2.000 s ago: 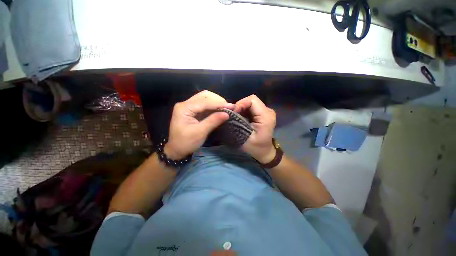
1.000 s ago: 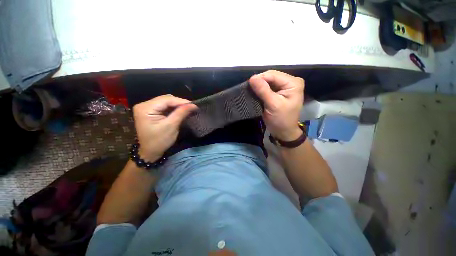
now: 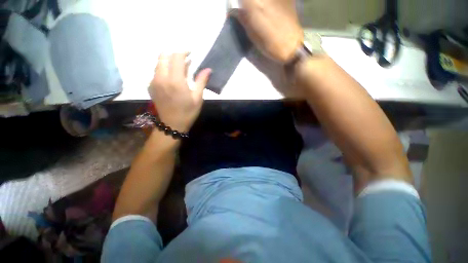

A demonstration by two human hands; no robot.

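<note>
A dark grey textured flap point(image 3: 224, 57) lies slantwise on the white table top, near its front edge. My left hand point(image 3: 177, 92) is at the flap's lower left end, fingers apart, with the thumb touching or just over its edge. My right hand point(image 3: 269, 31) is blurred and covers the flap's upper end; its fingertips are partly hidden, so I cannot tell whether they pinch the cloth.
A stack of pale grey-blue flaps point(image 3: 84, 59) lies at the left table edge, beside dark and grey cloth. Black-handled shears point(image 3: 381, 43) lie at the right, with a yellow-faced device point(image 3: 452, 64) beyond. A round bucket point(image 3: 79, 120) is under the left edge.
Both hands have moved from over the lap up to the table top with the dark flap. The flap is no longer stretched between them, and my left fingers have spread.
</note>
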